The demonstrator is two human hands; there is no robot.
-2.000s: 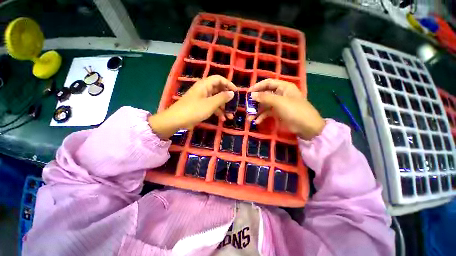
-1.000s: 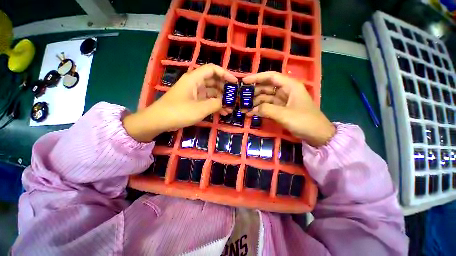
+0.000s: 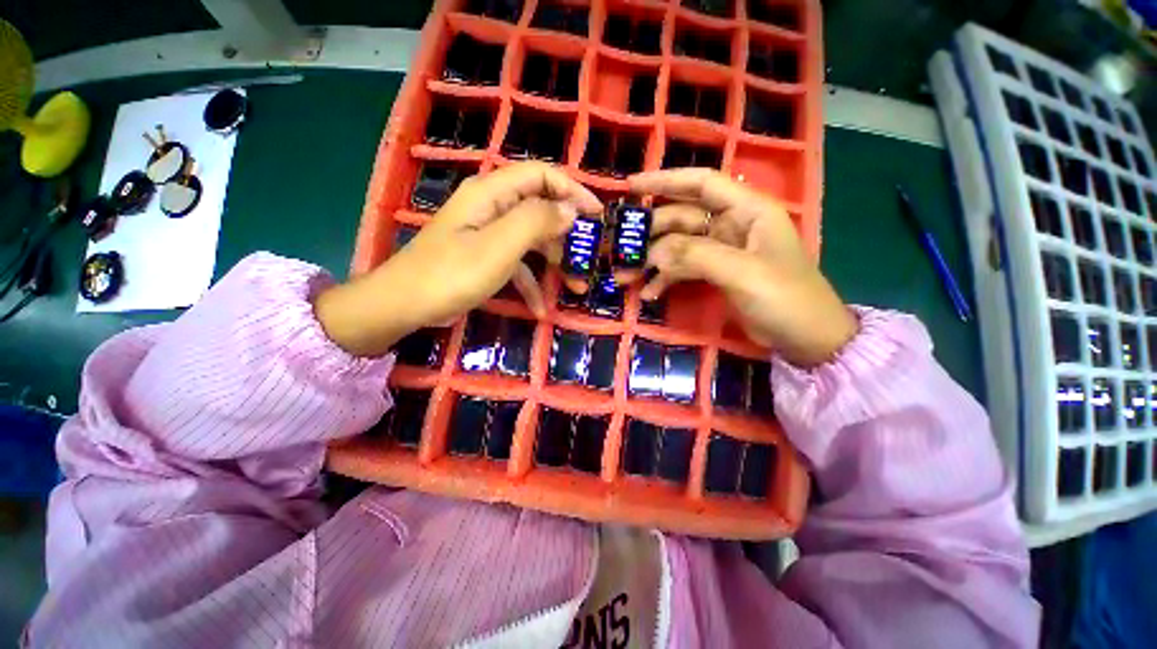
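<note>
My left hand (image 3: 489, 247) holds a small glossy black watch unit (image 3: 582, 245) between thumb and fingers. My right hand (image 3: 730, 247) holds a second watch unit (image 3: 631, 236) close beside it, upright. Both faces point at me and show bluish-white marks; the right one also has a green spot. Both units are over the middle of the orange-red foam tray (image 3: 571, 501). Most tray cells hold dark units, many in pairs. The cells under my hands are partly hidden.
A white foam tray (image 3: 1015, 285) with dark units stands at right. A blue pen (image 3: 935, 254) lies between the trays. At left are white paper (image 3: 146, 260) with round parts (image 3: 100, 276), a yellow fan (image 3: 55, 134) and black cables (image 3: 28, 273). A pale rail crosses behind.
Compared with two seconds ago, the view has shifted closer over the tray and the units' faces are turned towards me. Since one second ago, my fingers have shifted slightly and the marks on the faces differ.
</note>
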